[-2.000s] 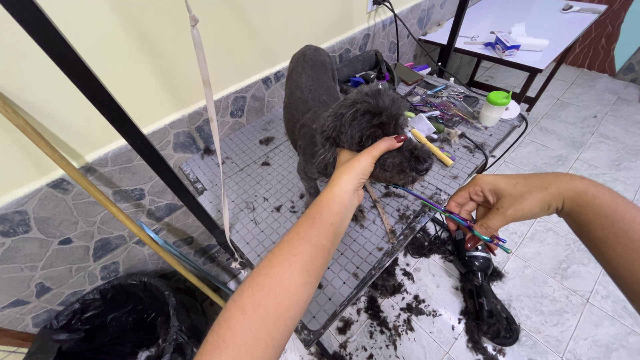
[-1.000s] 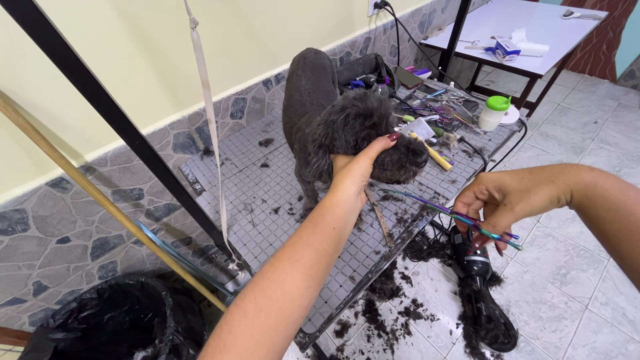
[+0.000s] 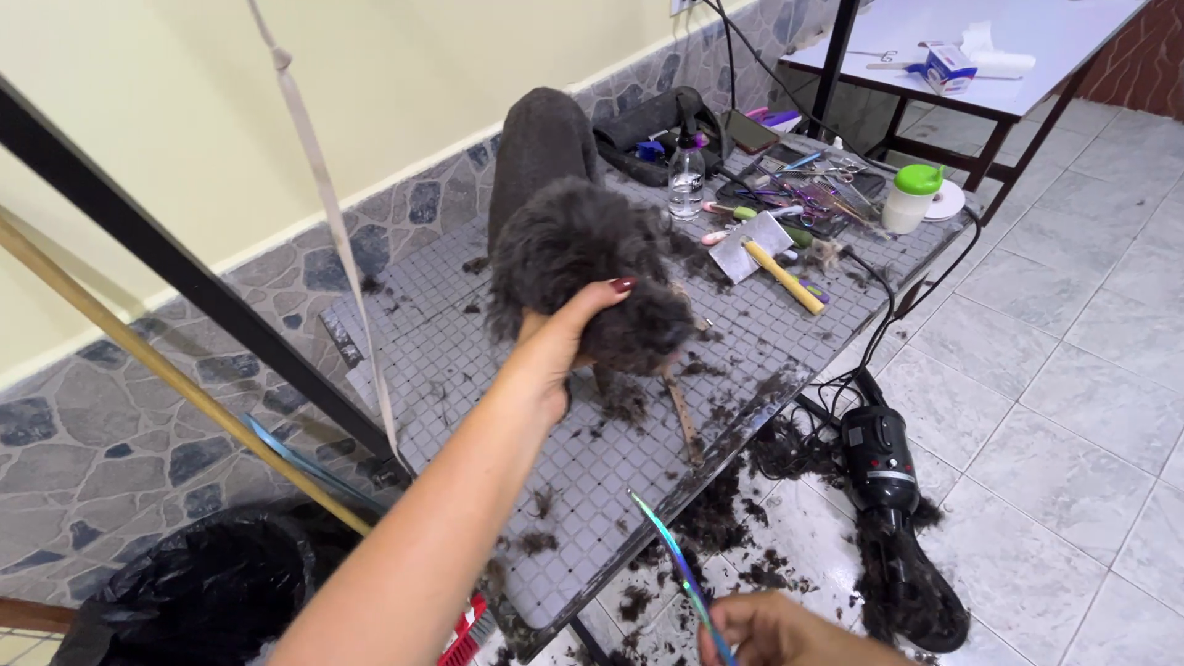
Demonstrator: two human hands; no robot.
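Observation:
A dark curly-haired dog (image 3: 573,240) stands on the grey grid-patterned grooming table (image 3: 592,481), its back clipped short and its head fluffy. My left hand (image 3: 564,347) cups the dog's muzzle and chin, thumb on top of the snout. Low in the view, my right hand (image 3: 758,624) holds curved iridescent scissors (image 3: 680,564) by the handle end, their blades together and pointing up and left, apart from the dog. A tan perforated strap (image 3: 683,416) lies below the dog's head. Part of the scissors' handle is hidden by my fingers.
A slicker brush with yellow handle (image 3: 782,275), a spray bottle (image 3: 685,180), a green-lidded cup (image 3: 911,199) and several scissors (image 3: 819,199) lie on the table. On the floor are a black dryer (image 3: 879,462) and cut hair. A lined bin (image 3: 199,592) and wooden pole (image 3: 185,379) stand left.
My right hand has moved down and left with the scissors, which now point up and left. My left hand still holds the dog's muzzle, and the dog's head is turned lower.

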